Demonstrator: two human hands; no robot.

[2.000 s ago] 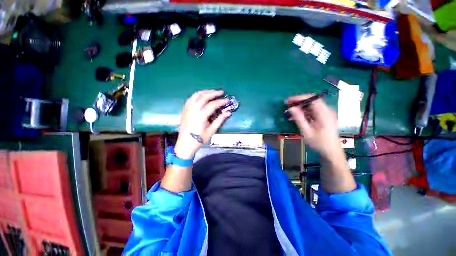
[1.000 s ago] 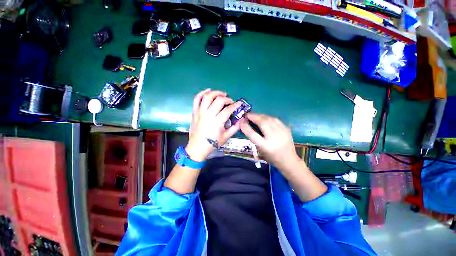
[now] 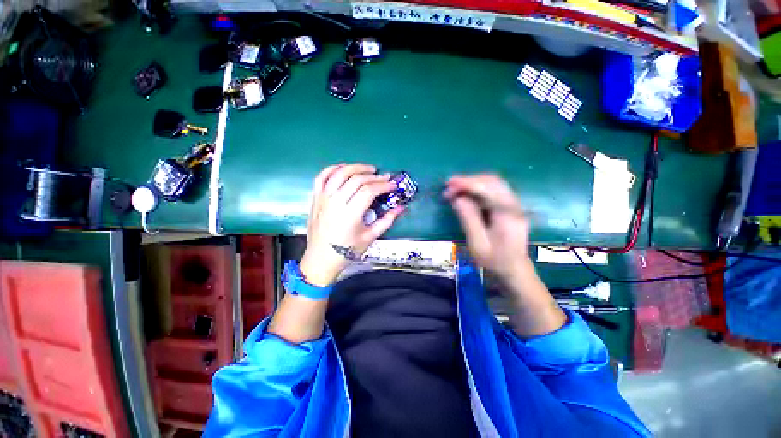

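My left hand [image 3: 347,205] holds a small dark watch body [image 3: 399,193] between its fingertips, low over the front of the green mat [image 3: 445,111]. The body looks open, with pale and metallic parts inside; the fingers hide part of it. My right hand [image 3: 492,218] is blurred, a little right of the watch body and apart from it. Its thumb and fingers are close together. A dark streak shows at the fingers, but I cannot tell if it is a held tool.
Several dark watch parts [image 3: 247,91] lie at the back left. White adhesive pieces [image 3: 550,91], a blue bin [image 3: 652,90], a thin dark tool [image 3: 582,153] and white paper [image 3: 610,195] are at the right. A wire spool [image 3: 58,195] and pink-red trays [image 3: 56,316] are at the left.
My right hand came from the right to the watch body, then drew back rightward. The long dark tool seen in it two seconds ago is not clearly visible now. My left hand still holds the body.
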